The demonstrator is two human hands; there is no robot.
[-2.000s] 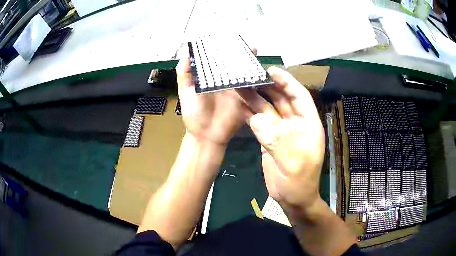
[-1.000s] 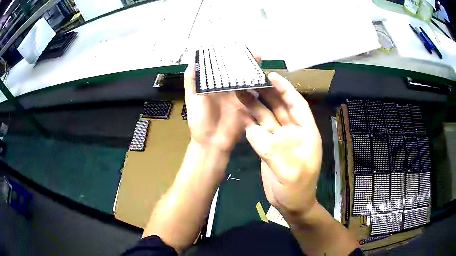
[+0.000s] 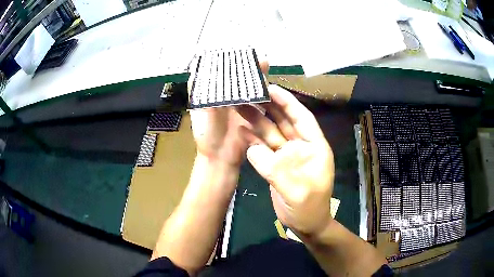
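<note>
An LED board (image 3: 227,78), dark with rows of white raised pegs, is held up at the upper middle, its near edge towards me. My left hand (image 3: 214,132) holds it from below and along its left side. My right hand (image 3: 295,157) is at its right corner, palm turned up, fingers reaching under the board; the fingertips are partly hidden. Laid-out LED boards (image 3: 420,167) lie in rows at the right, the nearer ones glaring white. Two more boards (image 3: 164,121) lie on the far left part of the cardboard sheet (image 3: 157,200).
A raised white worktop (image 3: 135,54) runs across the back, with pens (image 3: 456,40) at right and a dark flat stack (image 3: 57,54) at left. A yellow strip (image 3: 280,229) and white paper (image 3: 335,207) lie near my right wrist. A blue object (image 3: 20,216) is at far left.
The held board has moved left and tilted so its peg rows show more clearly. Both hands have moved left with it. More white paper shows beside my right wrist.
</note>
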